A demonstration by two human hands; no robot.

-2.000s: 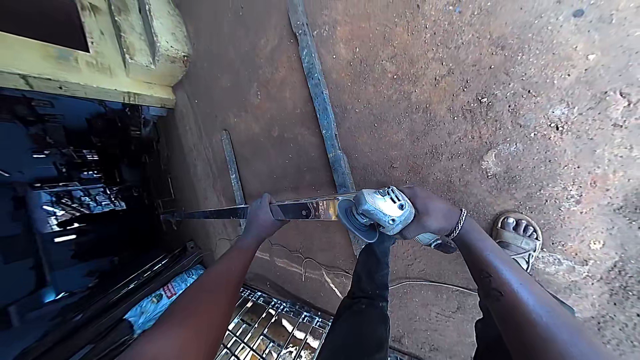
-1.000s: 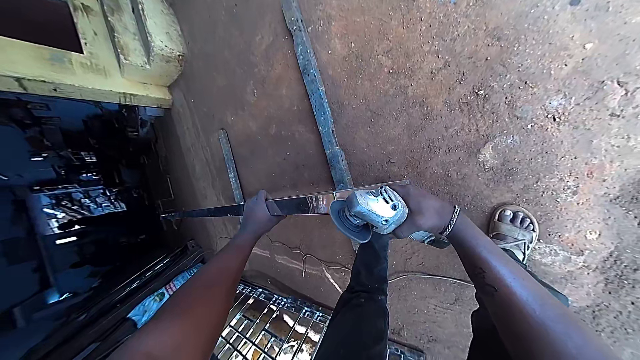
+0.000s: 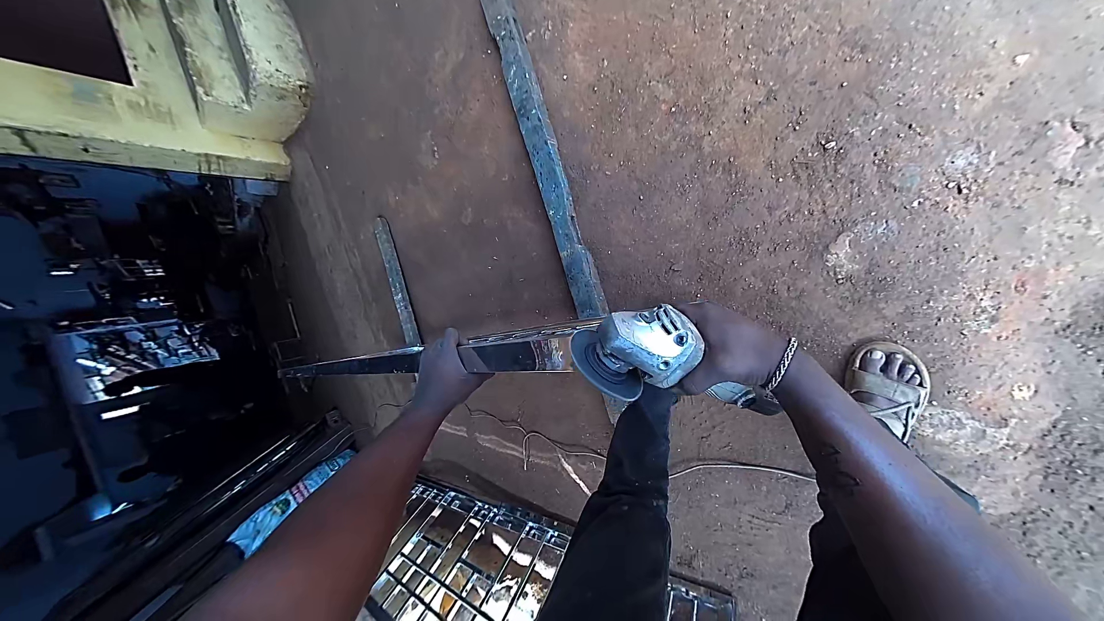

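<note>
My right hand [image 3: 733,349] is closed around an angle grinder [image 3: 653,345] with a pale metal gear head. Its grey disc [image 3: 604,366] faces the near end of a long metal bar [image 3: 509,355]; whether the two touch I cannot tell. My left hand [image 3: 444,371] grips that bar a short way from the disc. From there the bar runs off to the left, and its surface is shiny near the disc end. Part of the grinder's body is hidden by my right hand.
A long, worn metal strip [image 3: 548,164] and a shorter one [image 3: 397,280] lie on the brown ground beneath. A thin cable [image 3: 742,467] crosses the ground. Near my legs lies a metal grille [image 3: 466,552]. A yellow wall [image 3: 155,103] stands at the upper left.
</note>
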